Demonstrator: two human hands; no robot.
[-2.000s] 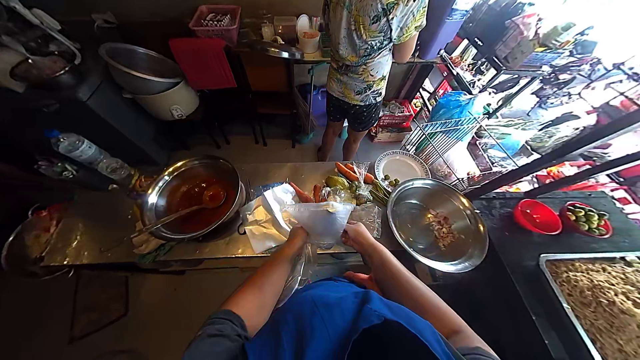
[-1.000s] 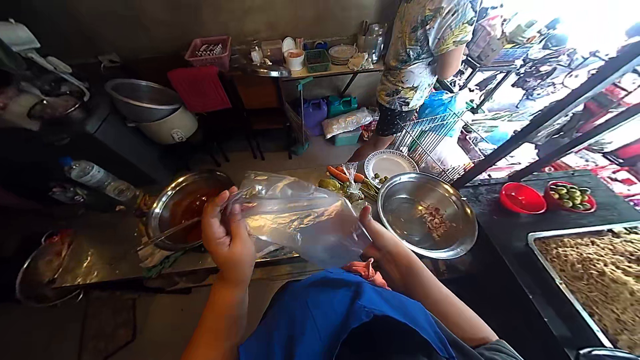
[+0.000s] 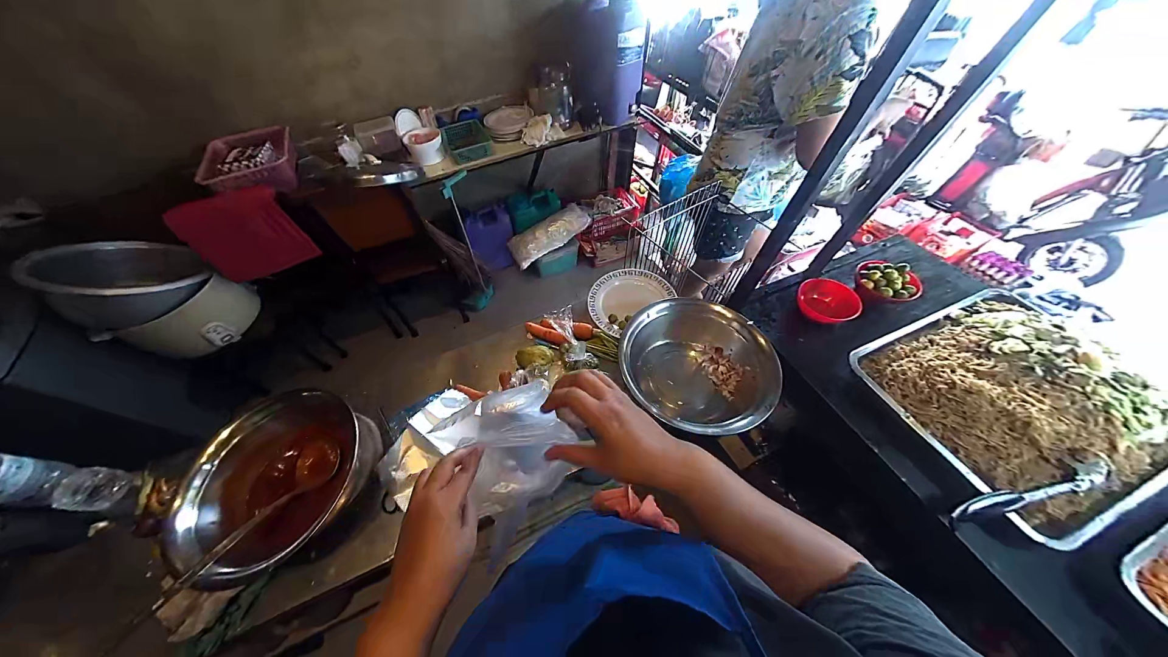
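Note:
A clear plastic bag (image 3: 516,443) is held between my two hands over the near edge of the metal worktable. My left hand (image 3: 447,497) pinches its left side with thumb and fingers. At its upper right, my right hand (image 3: 607,424) has its fingers curved around the plastic. Behind the bag lie carrots (image 3: 547,333) and other vegetables, with a foil-like sheet (image 3: 429,420) just to the left. A steel bowl (image 3: 701,365) with some chopped meat-like pieces is right of my right hand. Left of my left hand stands a metal bowl of red sauce (image 3: 265,484) with a ladle in it.
On the black counter (image 3: 849,401) at right are a tray of noodles (image 3: 1004,411) with tongs, an empty red bowl (image 3: 829,300) and a bowl of small green fruits (image 3: 887,281). A person (image 3: 766,137) stands beyond a wire rack (image 3: 671,242). A patterned plate (image 3: 630,297) lies behind the steel bowl.
The bag was stretched out between my raised hands a second ago; now it is bunched and lower. My left hand has come down. The view has shifted. The person now appears farther right.

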